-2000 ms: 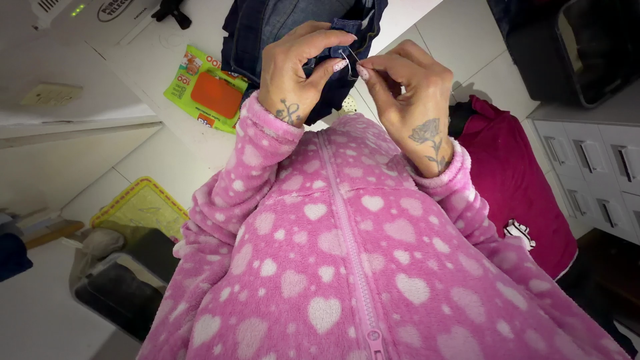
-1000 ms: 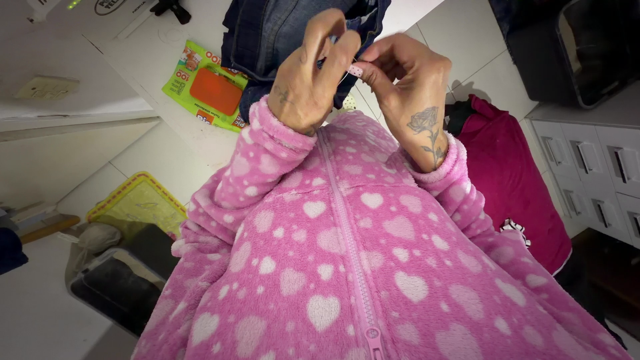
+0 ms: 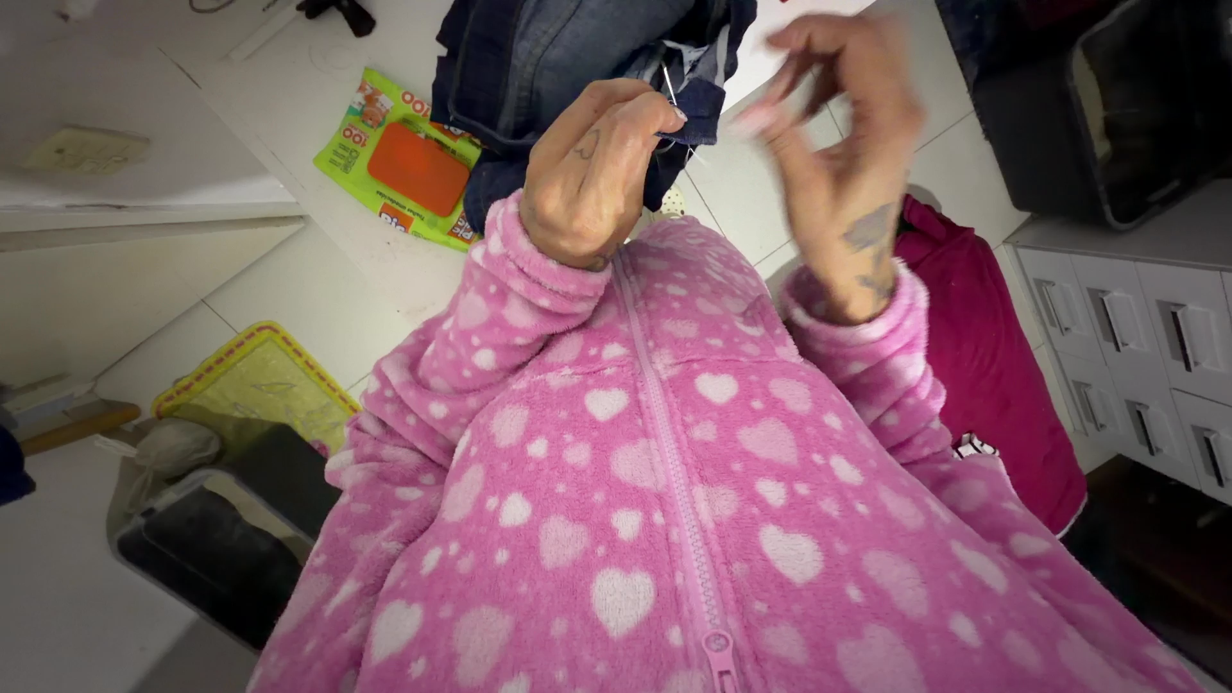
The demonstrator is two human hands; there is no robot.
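Dark blue denim cloth (image 3: pixel 577 58), apparently a garment, lies at the top centre over the edge of a white surface. My left hand (image 3: pixel 602 164) pinches a small folded denim edge (image 3: pixel 698 111) between thumb and fingers. A thin, pale needle-like piece (image 3: pixel 670 85) stands up from that edge beside my fingertips, and a fine light strand shows just below it. My right hand (image 3: pixel 847 144) is raised to the right of the denim, apart from it and blurred; its fingers are bent and spread, and whether a thread is between them cannot be made out.
A green wipes packet with an orange lid (image 3: pixel 416 168) lies left of the denim on the white table (image 3: pixel 289 106). Below left are a yellow mat (image 3: pixel 279 385) and a dark bin (image 3: pixel 212 549). At the right are magenta cloth (image 3: pixel 1001 375) and white drawers (image 3: pixel 1116 318).
My right hand has moved away from my left hand, to the right and upward, and its fingers have spread. My left hand has turned and stays at the denim.
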